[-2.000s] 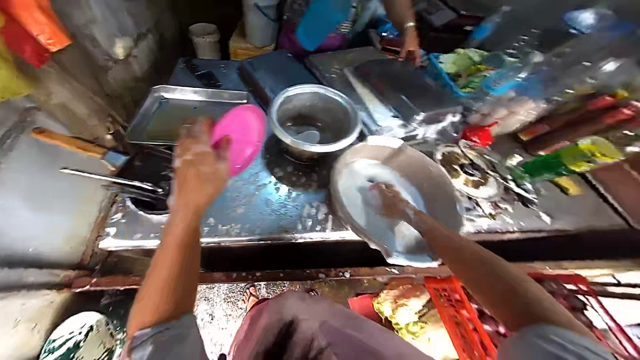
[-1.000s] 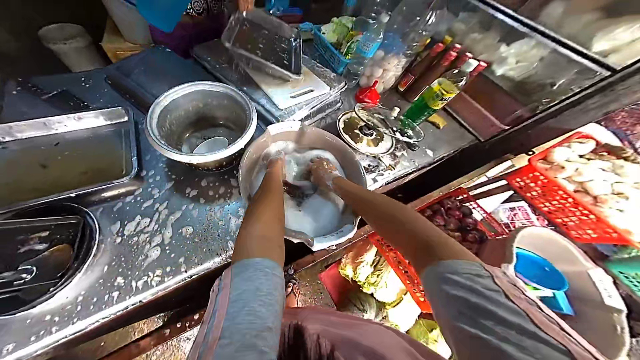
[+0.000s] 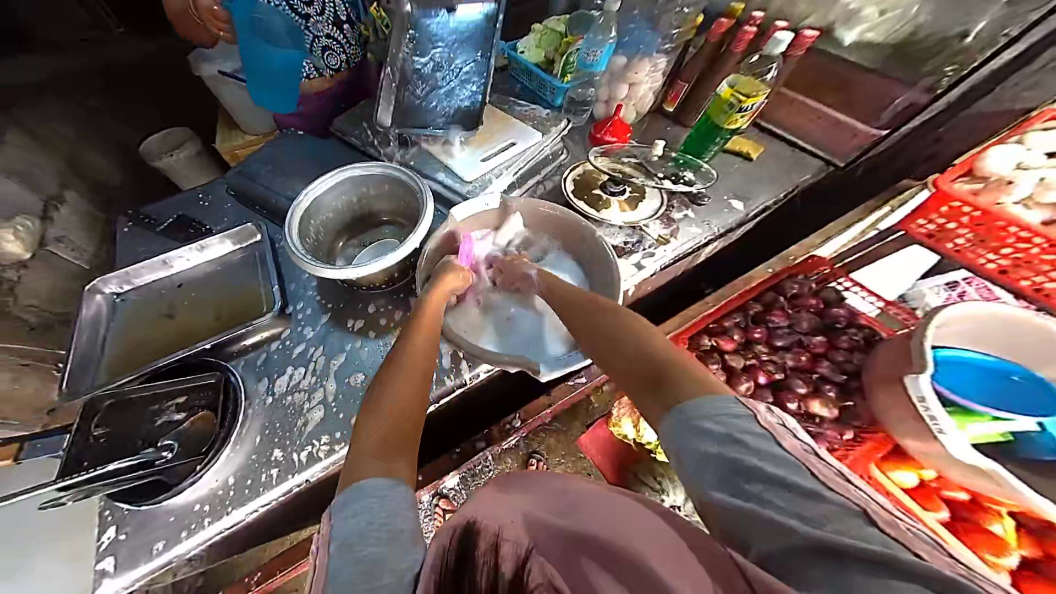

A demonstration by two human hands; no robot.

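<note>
A broken-rimmed basin [image 3: 528, 351] of soapy water stands at the counter's front edge. In it my left hand [image 3: 450, 277] grips a pink plastic item [image 3: 467, 250], blurred by suds. My right hand [image 3: 513, 272] is bent into the foam beside it; whether it holds a cloth or sponge cannot be made out. Left of the basin is a metal pot [image 3: 360, 223] with some liquid and a rounded utensil inside. A rectangular metal tray [image 3: 177, 301] holds murky water at the left, with a dark round pan [image 3: 223, 429] of utensils below it.
Behind the basin are a white cutting board [image 3: 495, 144], a red funnel [image 3: 610, 128], pot lids [image 3: 615, 194] and a green bottle [image 3: 734, 107]. A person [image 3: 326, 49] is beyond the counter by an upright dark tray [image 3: 437, 66]. At right are a crate of red onions [image 3: 784, 338] and a plastic tub [image 3: 899, 371].
My left hand, seen two seconds ago holding a pink plate over the counter, is now in the basin. The dark tray behind has been raised upright. The view has shifted.
</note>
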